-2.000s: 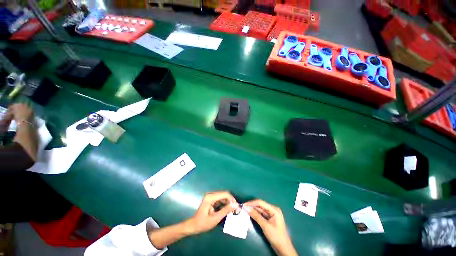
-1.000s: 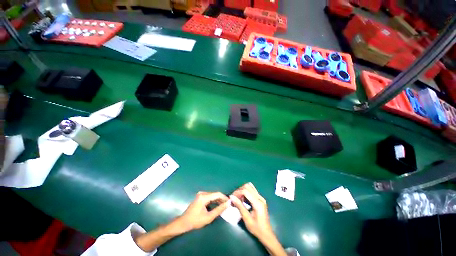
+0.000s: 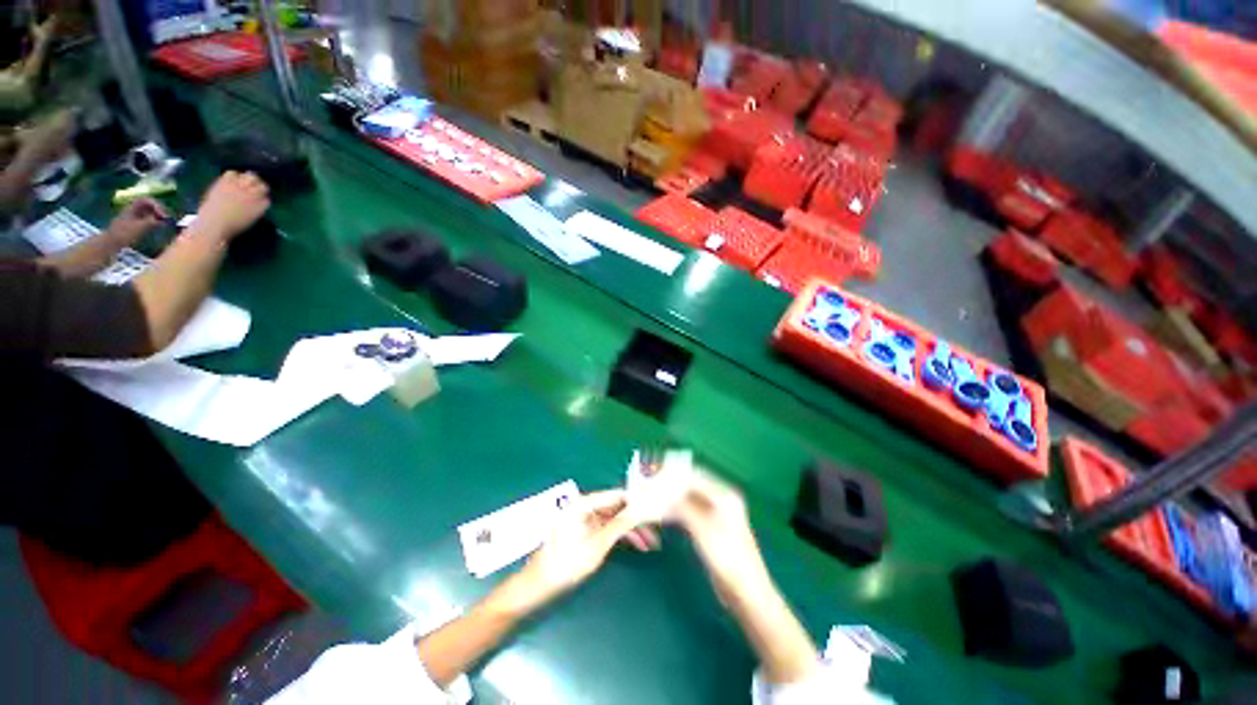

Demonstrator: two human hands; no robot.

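My left hand [image 3: 586, 530] and my right hand [image 3: 713, 512] are close together in front of me, both blurred. Between their fingers is a small white folded leaflet [image 3: 659, 475], held above the green belt. A long white leaflet strip [image 3: 513, 529] lies flat just left of my left hand. An open black box base [image 3: 649, 375] with a small white piece at its side stands beyond my hands. A black foam insert [image 3: 840, 511] with a slot stands to the right. A black box lid [image 3: 1010, 610] stands farther right.
A red tray [image 3: 910, 387] of blue watches sits on the far ledge. A pump bottle [image 3: 411, 375] stands left on a fanned white strip [image 3: 269, 400]. A co-worker's arm [image 3: 172, 289] is at left. Another black box [image 3: 1155, 678] is at lower right. A metal upright [image 3: 1158, 482] stands right.
The view has turned, shifting the belt items. My hands have lifted the folded leaflet off the belt surface toward the open box base. The co-worker's arms are now in view at left.
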